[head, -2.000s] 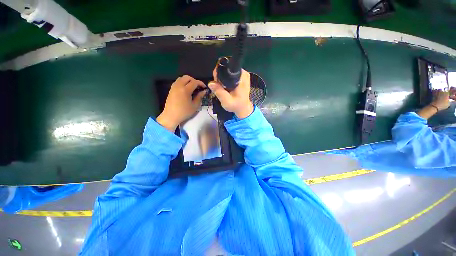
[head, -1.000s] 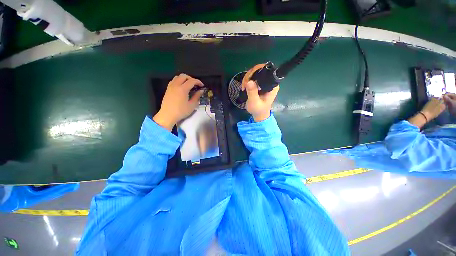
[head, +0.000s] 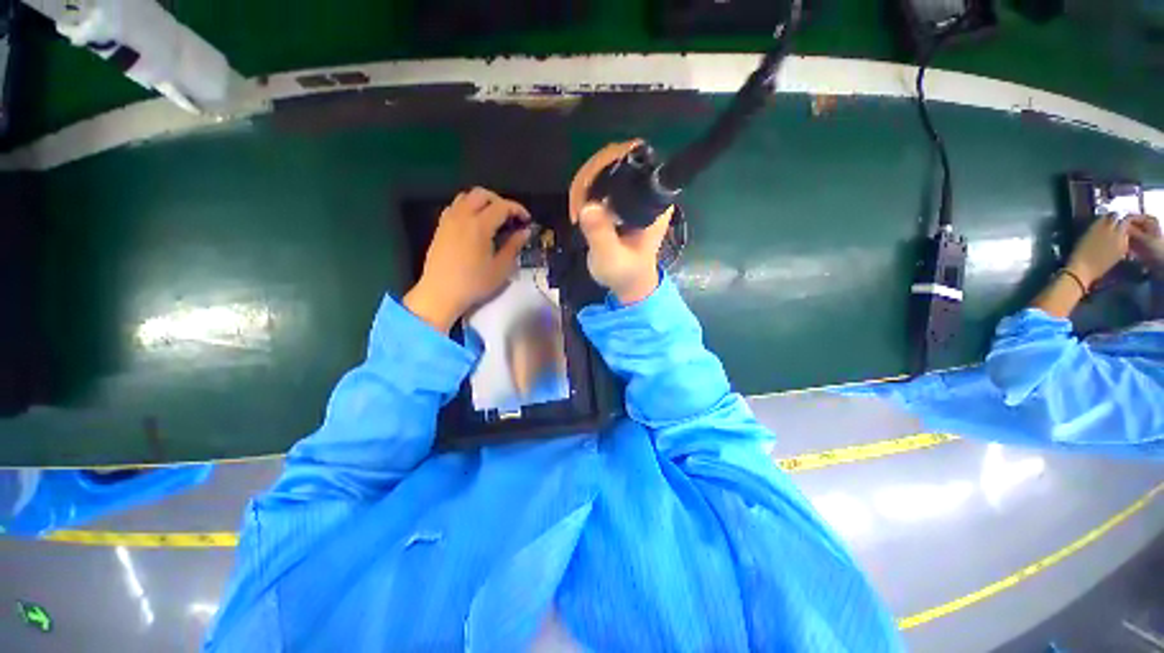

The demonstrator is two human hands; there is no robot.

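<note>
The open tablet device (head: 517, 344), with a silver-white centre, lies in a black foam tray (head: 583, 383) in front of me. My left hand (head: 470, 259) rests over the device's far left part, fingers bent together near the circuit board (head: 546, 242); whether it holds anything is hidden. My right hand (head: 622, 242) is closed around the black electric screwdriver (head: 634, 186), between the device's far right corner and the screw dish. Its thick cord runs up and right. The screwdriver's tip is hidden. The round screw dish (head: 677, 239) is mostly covered by my right hand.
A black controller box (head: 940, 296) with a white band lies on the green bench (head: 791, 255) at right. Another person's hands (head: 1108, 255) work on a device at far right. A whitish rail (head: 549, 80) crosses behind. A white tubular arm (head: 147, 61) stands upper left.
My right hand with the screwdriver moved from the device to the dish, then back left toward the device's far right corner. My left hand stayed nearly in place.
</note>
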